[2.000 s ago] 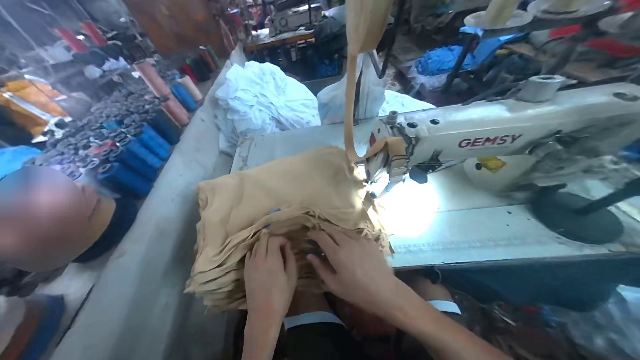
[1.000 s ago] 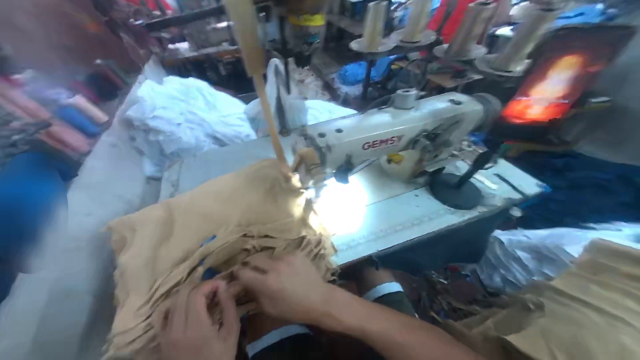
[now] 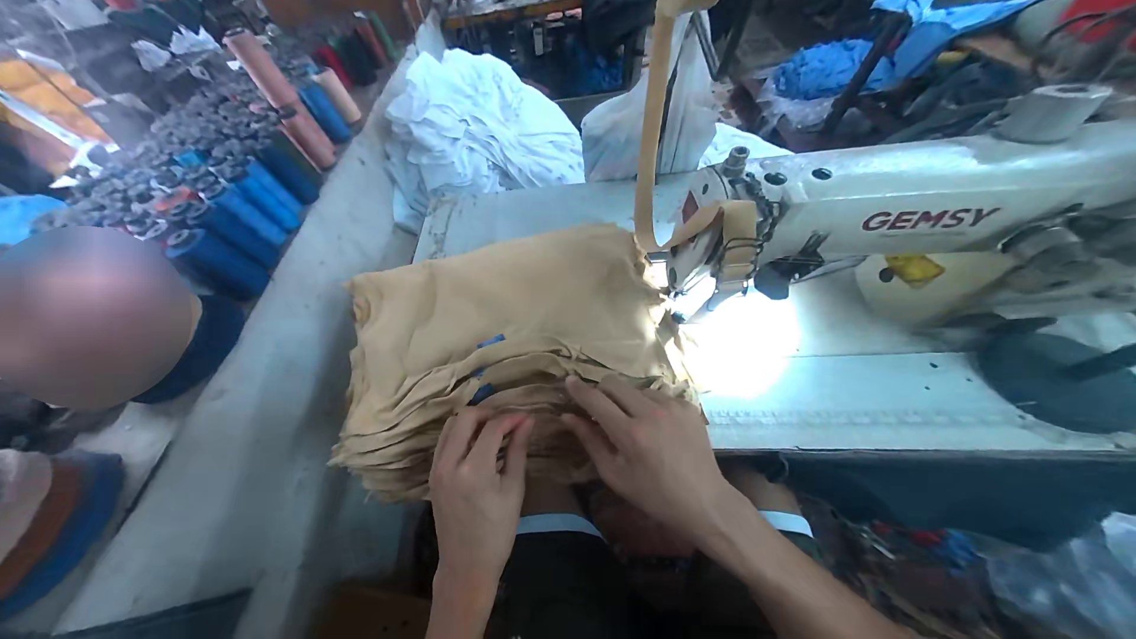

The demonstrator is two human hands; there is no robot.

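A thick stack of tan fabric pieces [image 3: 515,302] lies on the bed of a Gemsy sewing machine [image 3: 887,195], left of its lit needle area. Small blue marks or tabs show between the front layers. At the stack's front edge my left hand [image 3: 479,470] has its thumb and fingertips pinched together on the layers. My right hand [image 3: 643,444] rests just to the right, thumb and fingers apart, its fingertips touching the folded edges. A tan fabric strip [image 3: 652,133] hangs from above and runs to the machine's head. The needle is hidden by glare.
White cloth [image 3: 484,115] is heaped behind the machine table. Along the left runs a pale ledge [image 3: 293,302], with many thread spools [image 3: 222,257] beyond it and a person's head [image 3: 98,319] close by. A dark round pad [image 3: 1056,377] sits on the table at the right.
The view swung right and then back left. Both hands have stayed at the front edge of the tan stack; my left fingers, more spread a second ago, are now pinched together.
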